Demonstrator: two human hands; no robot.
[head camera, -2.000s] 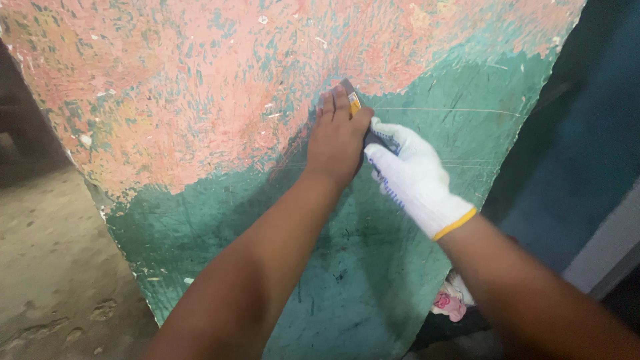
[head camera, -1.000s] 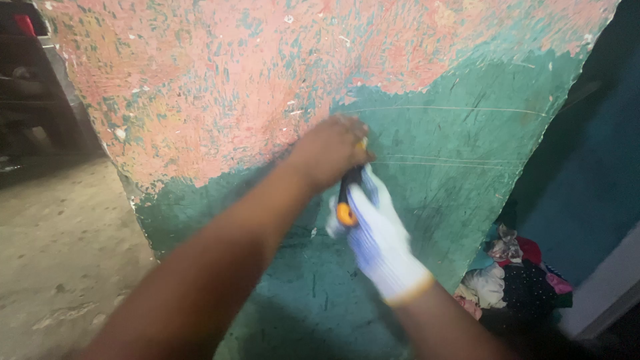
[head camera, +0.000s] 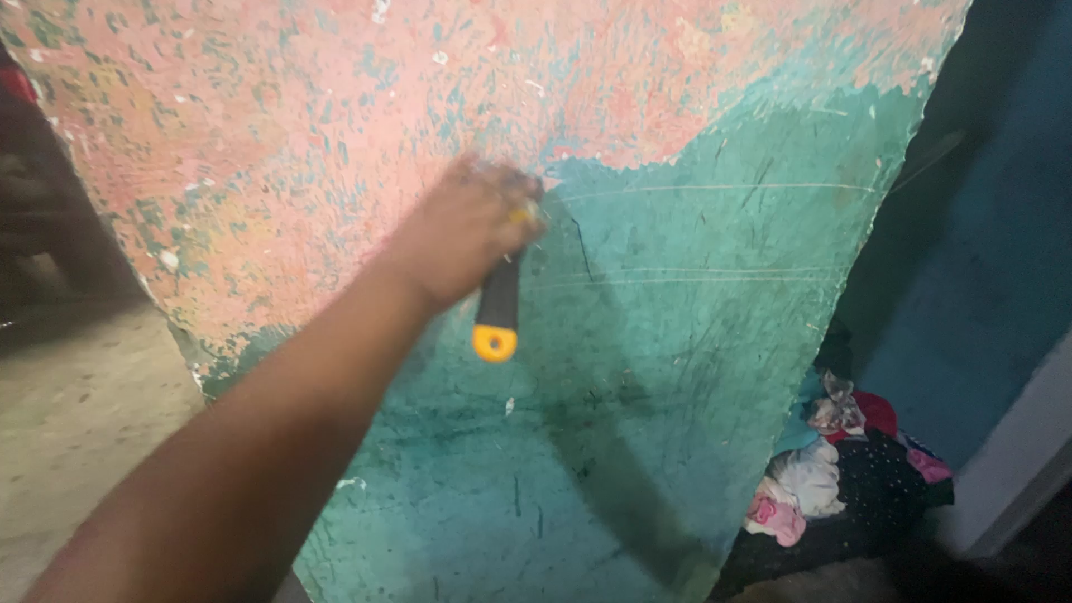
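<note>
My bare left hand is closed round a scraper-like tool with a black handle and an orange end that has a hole in it. The handle hangs down below my fingers; the blade is hidden or blurred. The hand is in front of a painted wall, at the border between its patchy pink upper part and its green lower part. Whether the tool touches the wall I cannot tell. Thin pale lines run across the green paint to the right of the hand. My right hand is out of the picture.
A heap of clothes or cloths lies beyond the wall's right edge, beside a blue wall. Bare floor shows at the left, with dark furniture-like shapes behind it.
My gloved right hand, on the tool's handle in the earlier frames, has left it and gone out of view. My left hand still holds the tool.
</note>
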